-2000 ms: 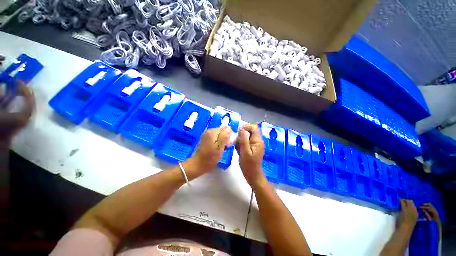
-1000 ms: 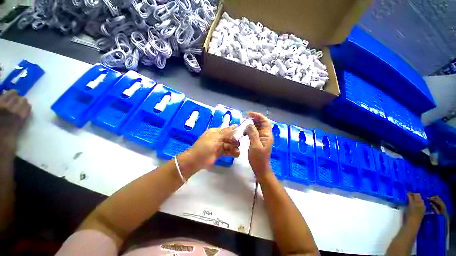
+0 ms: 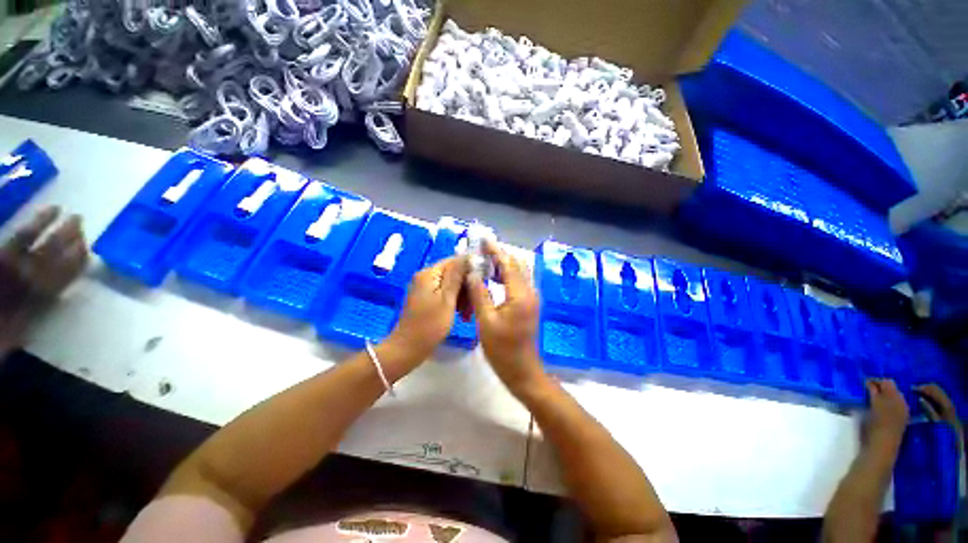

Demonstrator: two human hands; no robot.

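My left hand (image 3: 433,304) and my right hand (image 3: 507,314) meet above a blue blister tray in the middle of the row. Between their fingers they hold a small white part (image 3: 478,258), partly covered by the fingers. Trays to the left, such as this blister tray (image 3: 287,278), have a white part (image 3: 327,221) in the narrow recess. Trays to the right, such as this empty blister tray (image 3: 628,337), show an unfilled narrow recess. The tray under my hands is mostly hidden.
A carton (image 3: 552,170) of loose white parts stands behind the row. A pile of coiled cables (image 3: 287,74) lies at its left, stacked blister trays (image 3: 796,202) at its right. Another person's hand (image 3: 42,260) is at far left; another person's hands (image 3: 886,408) are at far right.
My hands have moved slightly left and closer together around the white part. The hand at far left has lifted and opened; the tray beside it has shifted left in view.
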